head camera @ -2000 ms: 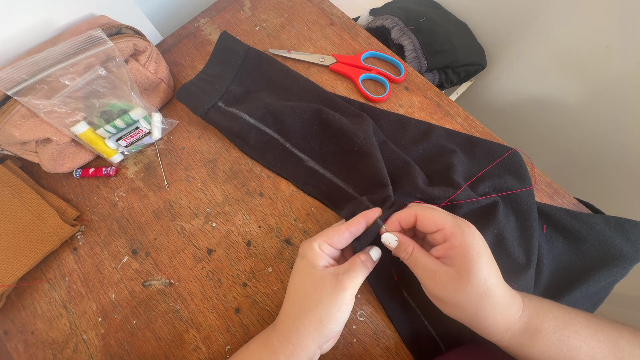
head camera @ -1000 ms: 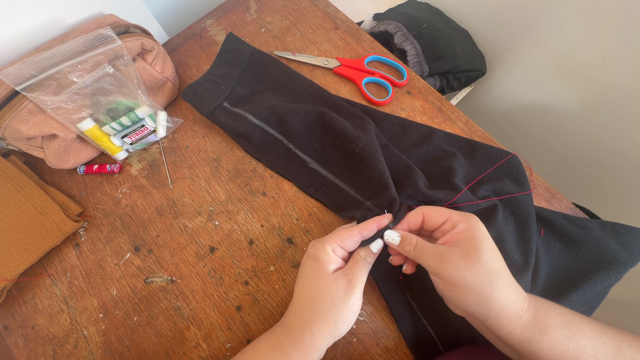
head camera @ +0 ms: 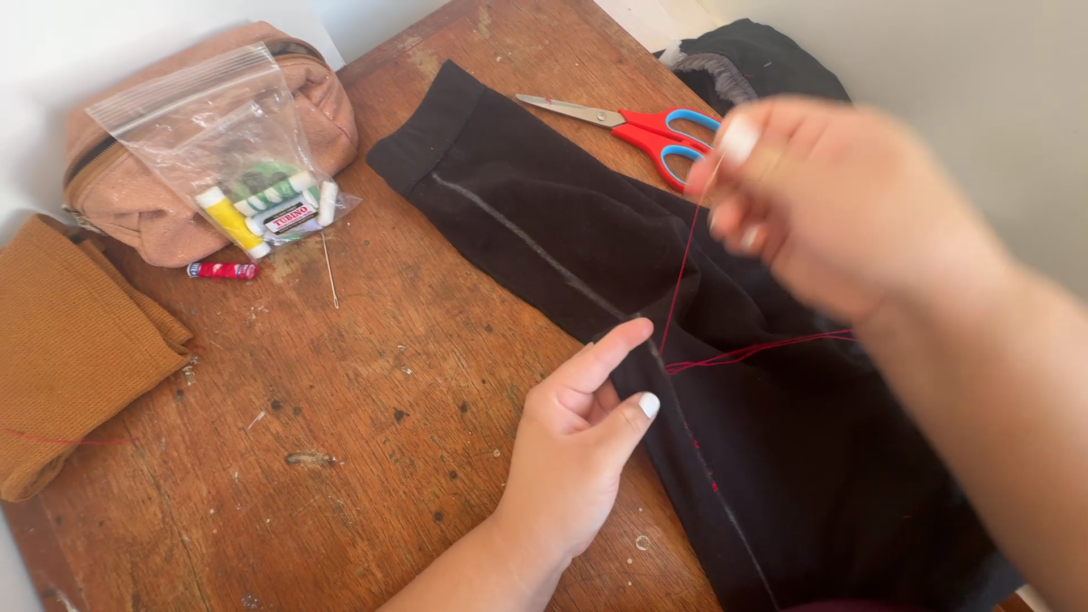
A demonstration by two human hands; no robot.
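Black fabric with a ribbed cuff, apparently a garment leg (head camera: pixel 544 221), lies across the wooden table, a pale line running along it. My left hand (head camera: pixel 586 425) rests at its edge, index finger and thumb apart, nothing seen between them. Raised above the fabric at the right, my right hand (head camera: pixel 816 187) is blurred, its fingers pinched on what looks like a thin needle (head camera: pixel 718 174). Red thread (head camera: pixel 682 272) runs taut from there down to the pale line near my left fingertips, where more red strands (head camera: pixel 756 348) stretch right. Small red stitches (head camera: pixel 705 466) dot the line lower down.
Red-and-blue scissors (head camera: pixel 637 123) lie beyond the fabric. On the left are a pinkish pouch (head camera: pixel 331 110), a plastic zip bag (head camera: pixel 204 110) of thread spools, a red spool (head camera: pixel 223 270), a loose needle (head camera: pixel 329 272) and folded brown cloth (head camera: pixel 76 340). Dark fabric (head camera: pixel 765 51) sits behind the table.
My right hand has moved up and away from my left hand, drawing the red thread taut. My left finger and thumb, earlier pinching the fabric, have come apart.
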